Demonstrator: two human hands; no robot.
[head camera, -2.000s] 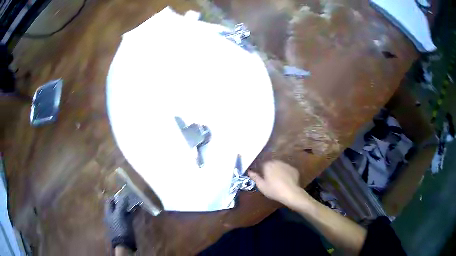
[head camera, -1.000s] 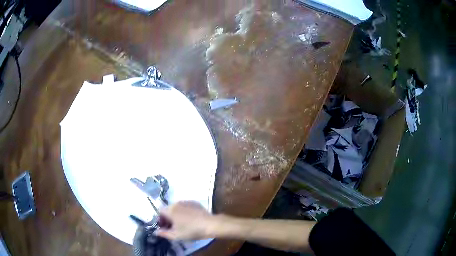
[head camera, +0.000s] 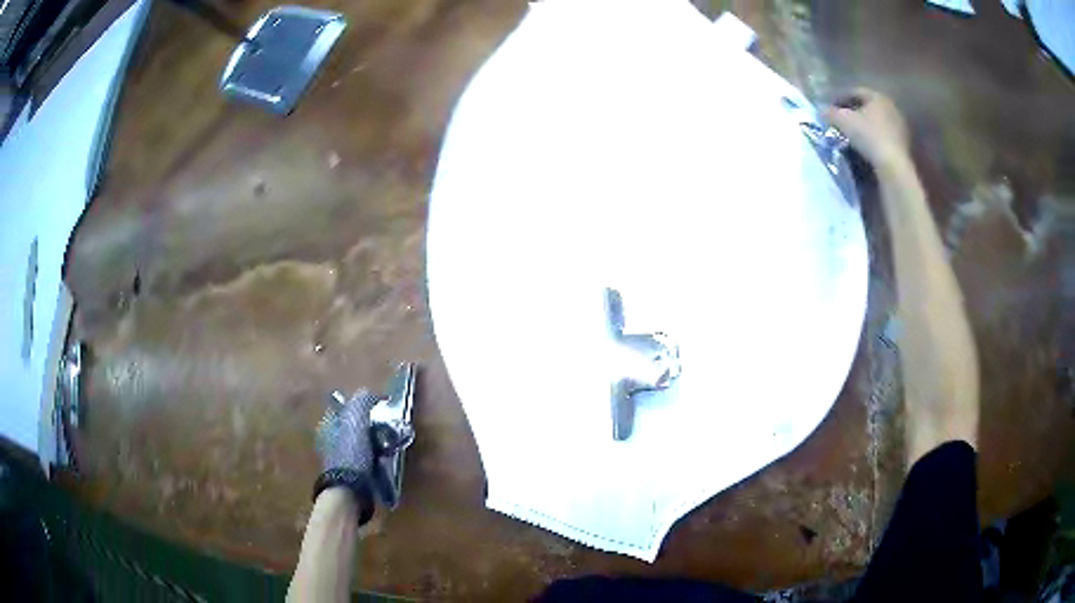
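A large rounded cut piece stack (head camera: 637, 212) with bright white paper on top lies on the brown table. A metal clamp (head camera: 640, 363) lies loose on its lower middle. My left hand (head camera: 350, 439), in a grey mesh glove, holds a second metal clamp (head camera: 398, 430) just above or on the table, left of the stack. My bare right hand (head camera: 870, 124) is at the stack's upper right edge with its fingers on a third clamp (head camera: 829, 144) there. The fingertips partly hide that clamp.
The brown table (head camera: 236, 271) surrounds the stack. A silver calculator (head camera: 283, 57) or similar flat device lies at upper left. Another white stack (head camera: 35, 236) runs along the left edge, with a metal clip (head camera: 73, 389) at its border. More white pieces (head camera: 1055, 30) show at upper right.
The view has shifted. My right hand has moved from the stack's lower end to the clamp at its upper edge. My left hand has moved off the stack to the left, holding a clamp.
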